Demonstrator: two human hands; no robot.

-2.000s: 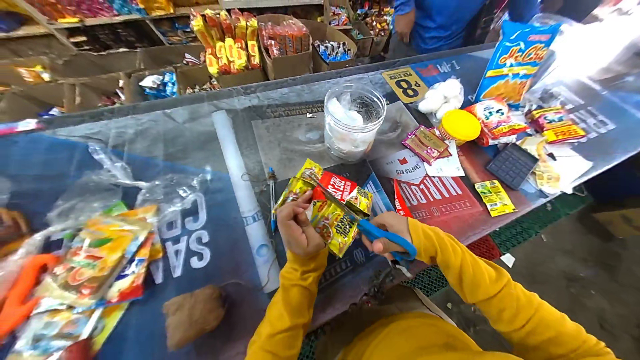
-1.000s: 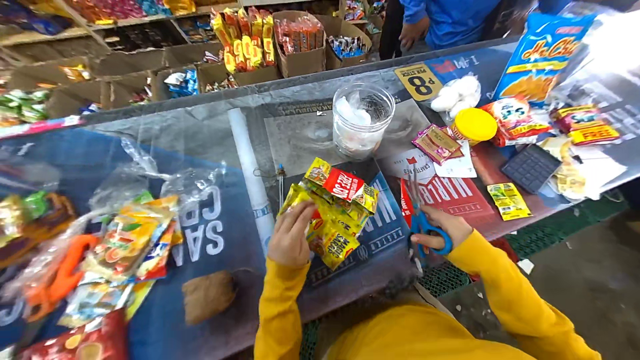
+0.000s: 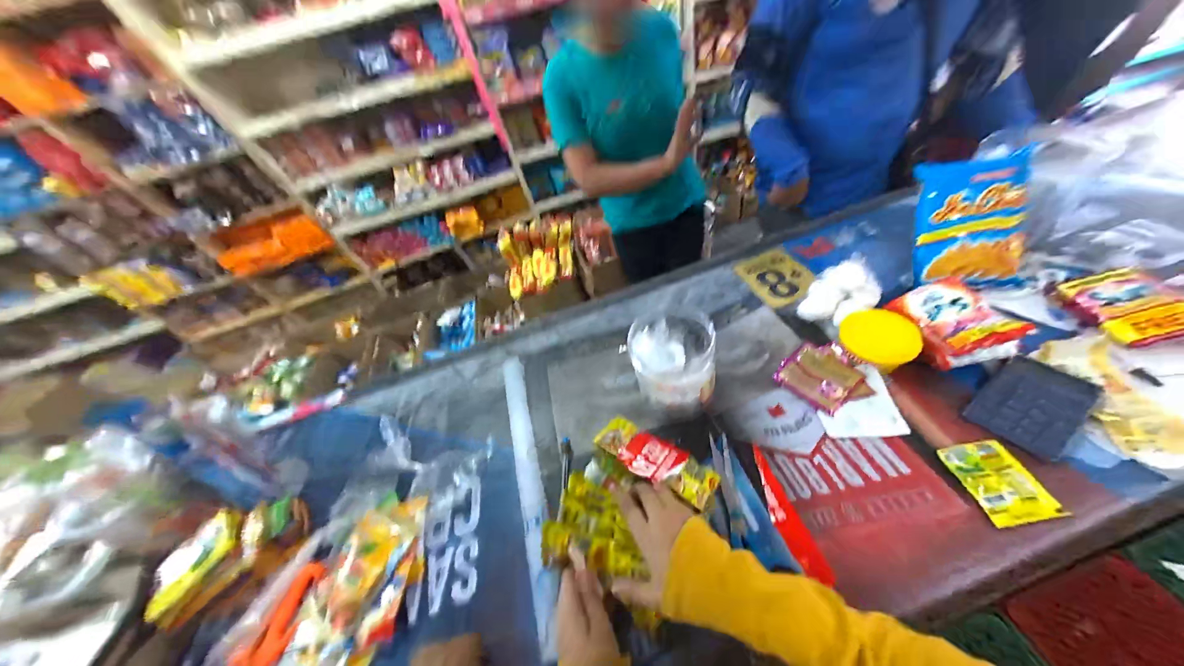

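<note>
Yellow sachets [image 3: 597, 518] with a red-labelled one [image 3: 652, 456] among them lie in a pile on the printed counter. My right hand [image 3: 655, 536] rests on the pile from the right, fingers spread. At its lower left edge, my left hand [image 3: 583, 615] touches the sachets; whether it grips any cannot be told. Scissors [image 3: 728, 476], blurred, lie just right of the pile. Behind stands a clear plastic jar [image 3: 672, 359] with white stuff inside. A pen [image 3: 565, 462] lies left of the pile.
At right are a yellow lid [image 3: 880, 339], a blue snack bag [image 3: 971, 217], a dark calculator-like slab [image 3: 1033, 407] and a yellow sachet [image 3: 1004, 483]. Bagged packets [image 3: 370, 573] lie left. Two people, one in a teal shirt [image 3: 632, 120], stand beyond the counter near stocked shelves.
The scissors have left my right hand and lie on the counter; that hand has moved left onto the sachets. My left hand has shifted to their near edge. The view has swung up and left.
</note>
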